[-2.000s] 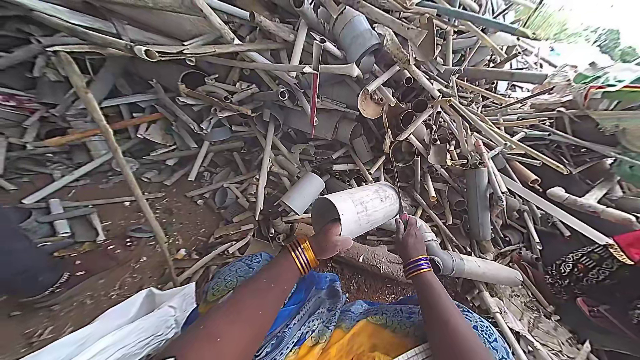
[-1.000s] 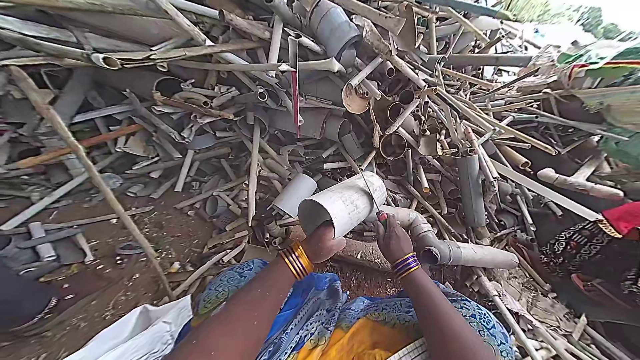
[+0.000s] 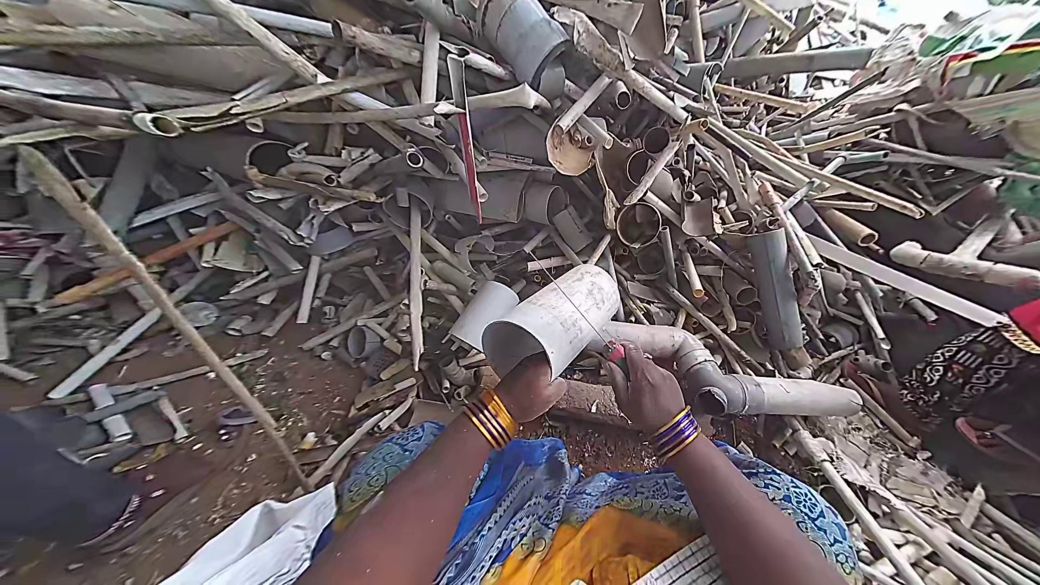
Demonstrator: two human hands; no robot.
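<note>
A wide, off-white plastic pipe piece (image 3: 561, 313) lies tilted across the middle of the view. My left hand (image 3: 532, 388) grips its near open end, with the fingers partly inside the rim. My right hand (image 3: 648, 390) is closed around the red and dark handle of a hand tool (image 3: 619, 354), just right of the pipe. The tool's thin blade or rod crosses over the pipe toward the upper left. Right behind my right hand lies a grey pipe with an elbow fitting (image 3: 695, 361). A shorter white pipe piece (image 3: 485, 315) rests left of the held one.
A large heap of scrap pipes (image 3: 487, 195) fills the ground ahead. A long wooden stick (image 3: 162, 301) leans at the left. White sacking (image 3: 260, 540) lies by my lap. Parts of other people show at the left edge and at the right, where there is patterned cloth (image 3: 959, 370).
The tool's thin blade shows across the held pipe, at a different slant from a second ago. My left hand has kept its hold on the pipe.
</note>
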